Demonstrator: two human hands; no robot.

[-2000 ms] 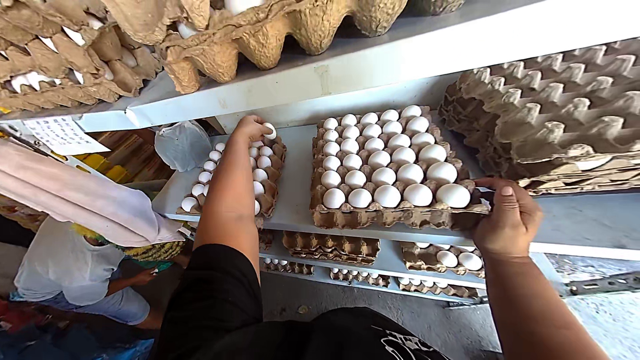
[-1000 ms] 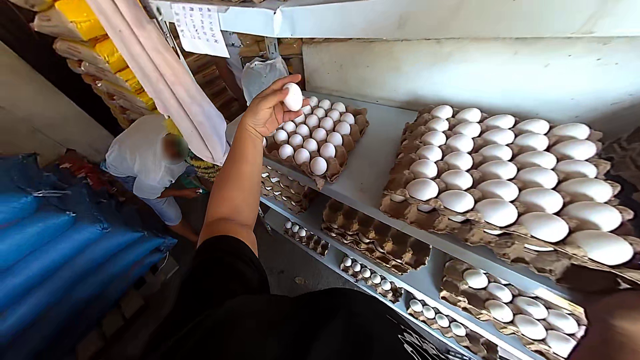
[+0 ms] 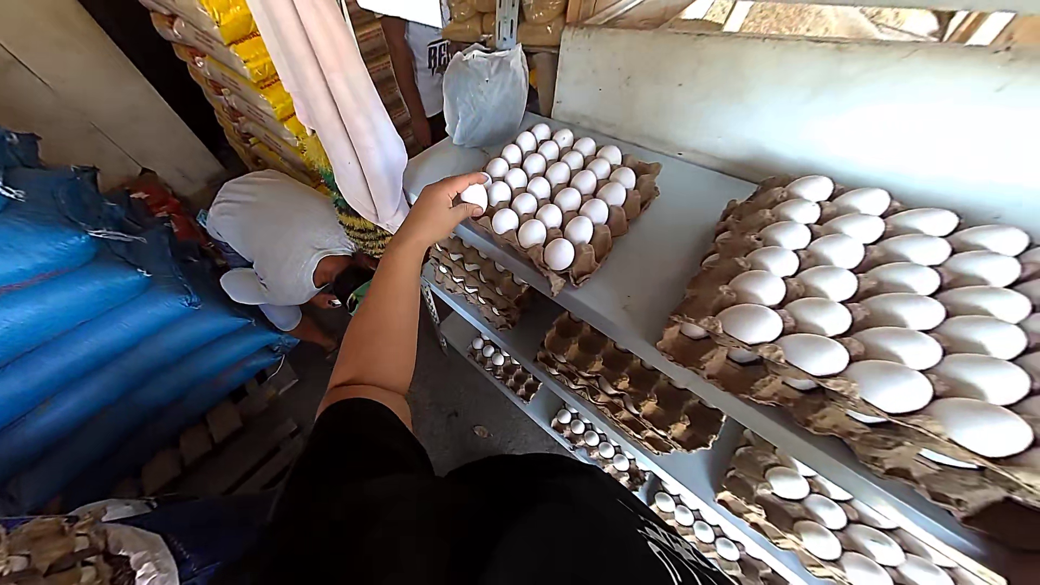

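My left hand (image 3: 445, 210) holds a white egg (image 3: 474, 196) between thumb and fingers, at the left edge of a pulp egg tray (image 3: 642, 191) on the shelf. White eggs fill most of that tray, and several cups along its right and near edges hold none. To the right, stacked pulp trays (image 3: 699, 305) carry rows of white eggs. My right hand is out of view.
Lower shelves hold a pulp tray (image 3: 630, 394) without eggs and other trays with eggs. A plastic bag (image 3: 485, 93) hangs behind the tray. A person (image 3: 276, 236) bends at the left near blue sacks (image 3: 97, 301); another stands behind the shelf.
My left hand, raised above the tray with the egg a second ago, is now lower at its left edge. My right hand, on a full tray two seconds ago, has left the view. The view has swung.
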